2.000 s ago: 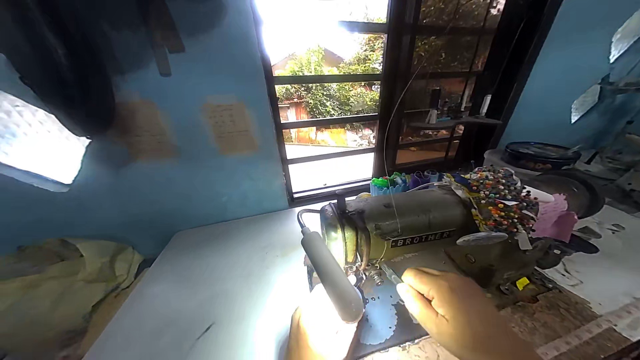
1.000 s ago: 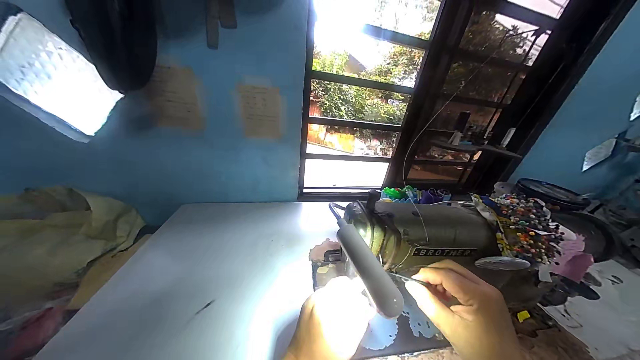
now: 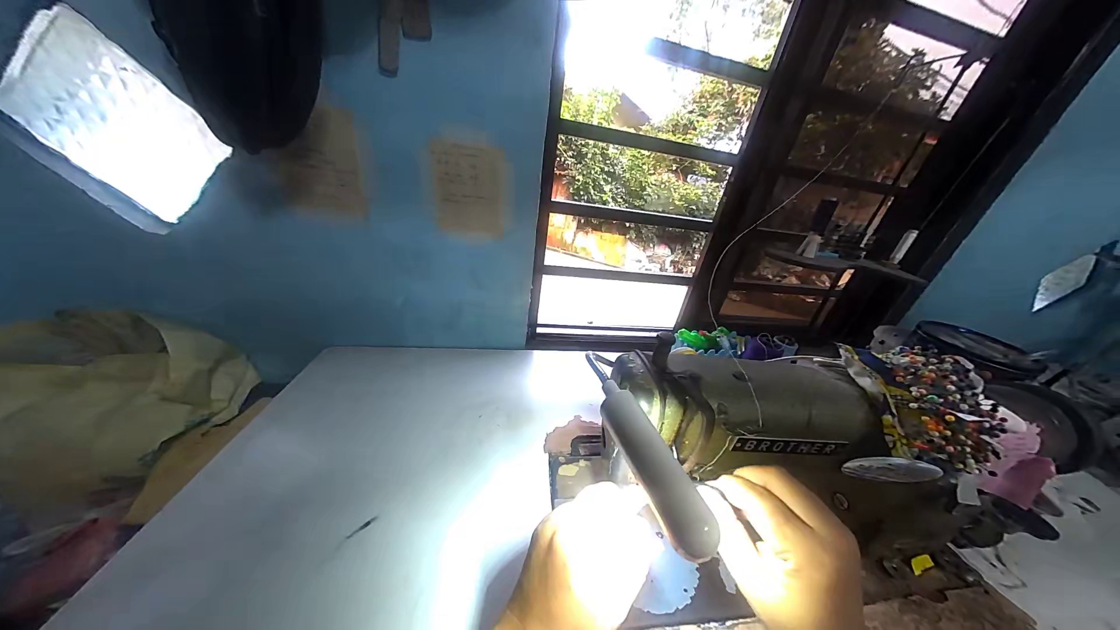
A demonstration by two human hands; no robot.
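Observation:
A green Brother sewing machine [image 3: 787,411] stands on the white table, with a grey stick-shaped lamp [image 3: 661,477] on its needle end. Beneath the lamp, over the machine bed [image 3: 669,582], my left hand [image 3: 586,560] lies in strong glare; what its fingers touch is washed out. To the right of the lamp, my right hand [image 3: 779,551] has its thumb and index finger brought together near the needle area. Whether anything is between them cannot be made out. The needle and presser foot are hidden. A pale thread [image 3: 724,254] runs down to the machine.
Pins with coloured heads [image 3: 945,407] cover a cushion on the machine, beside pink cloth [image 3: 1019,459]. Crumpled yellowish fabric [image 3: 114,376] lies at the left of the white tabletop [image 3: 376,472]. Behind are a barred window [image 3: 639,210] and a small thread stand [image 3: 840,261].
The view has swung to the left. My right hand, lower and flatter two seconds ago with a light-coloured thin item at its fingertips, is now more curled beside the lamp.

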